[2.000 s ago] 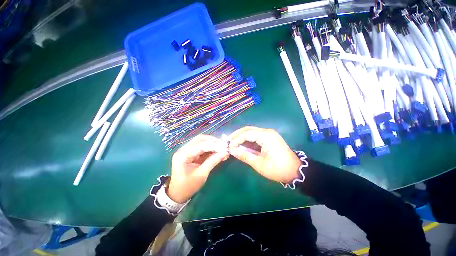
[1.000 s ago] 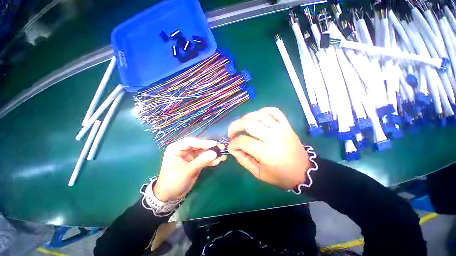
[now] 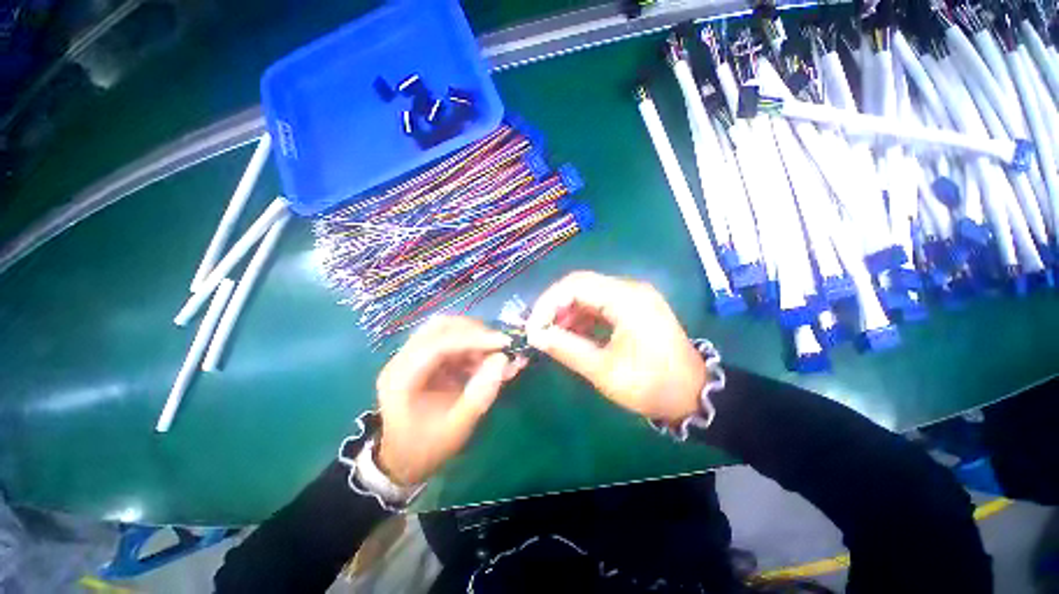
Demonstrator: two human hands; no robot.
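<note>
My left hand (image 3: 439, 389) pinches a small dark connector housing (image 3: 517, 345) between thumb and fingertips, in front of me. My right hand (image 3: 613, 348) meets it and pinches thin wires (image 3: 511, 313) with light tips beside the housing. The fingers cover most of the housing and the wires. Whether any wire is seated in the housing cannot be told. No sleeve or blue connector shows at the hands.
Unsleeved wire harnesses (image 3: 453, 238) lie below the blue parts tray (image 3: 337, 128), which holds several dark housings (image 3: 427, 110). Several white sleeves (image 3: 238, 215) lie at left. Sleeved harnesses (image 3: 801, 209) are heaped at right on the green bench (image 3: 93, 337).
The dark housing has come into sight in my left fingertips since the earliest frame. My right hand has tilted and light wire tips now show. The tray and wires sit slightly higher and further left in view.
</note>
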